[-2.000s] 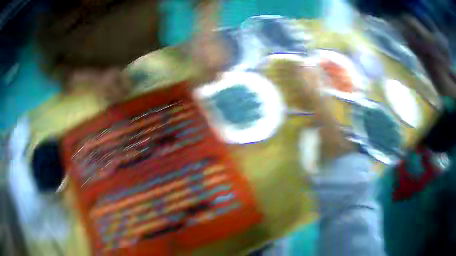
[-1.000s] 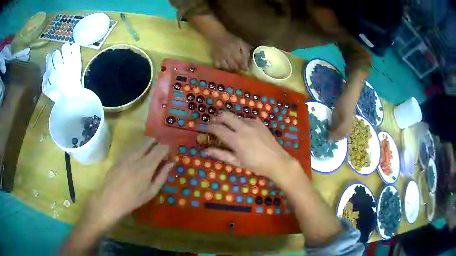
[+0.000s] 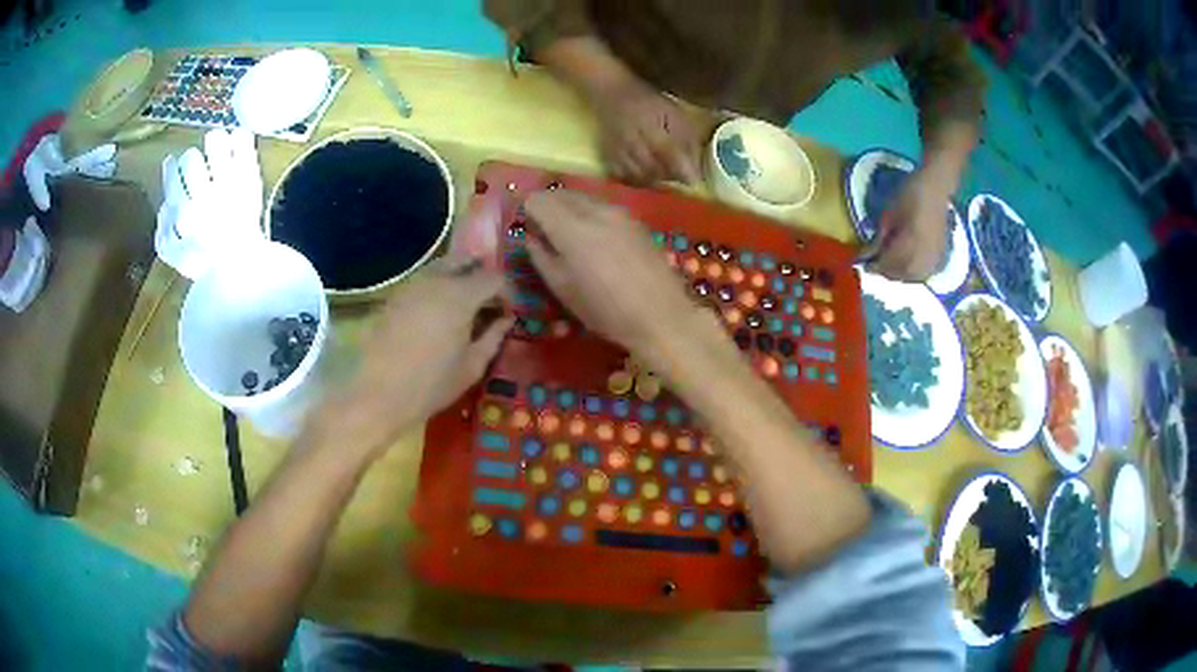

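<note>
A large orange-red loading tray (image 3: 453, 551) lies on the table with two keyboard-shaped patterns of coloured round blanks and bar blanks. Shiny dark domed pieces sit on its far pattern. Loose yellow blanks (image 3: 634, 382) lie near its middle. My left hand (image 3: 440, 328) is over the tray's left edge, fingers curled toward the far pattern's left side; whether it holds a piece is unclear. My right hand (image 3: 591, 256) is over the far pattern's upper left, fingertips down on the tray. Its fingertips are blurred, so I cannot tell if it holds anything.
White bucket (image 3: 250, 328) with dark pieces, bowl of black blanks (image 3: 361, 210), white gloves (image 3: 217, 204) and open carton (image 3: 79, 315) at left. Plates of sorted blanks, including a yellow one (image 3: 994, 372), at right. A person opposite has one hand (image 3: 912, 230) over the plates, another beside the cream bowl (image 3: 761, 164).
My right hand has moved from the tray's middle to the far pattern's upper left. My left hand has moved farther up the left edge. The opposite person's hand has moved to the far plates.
</note>
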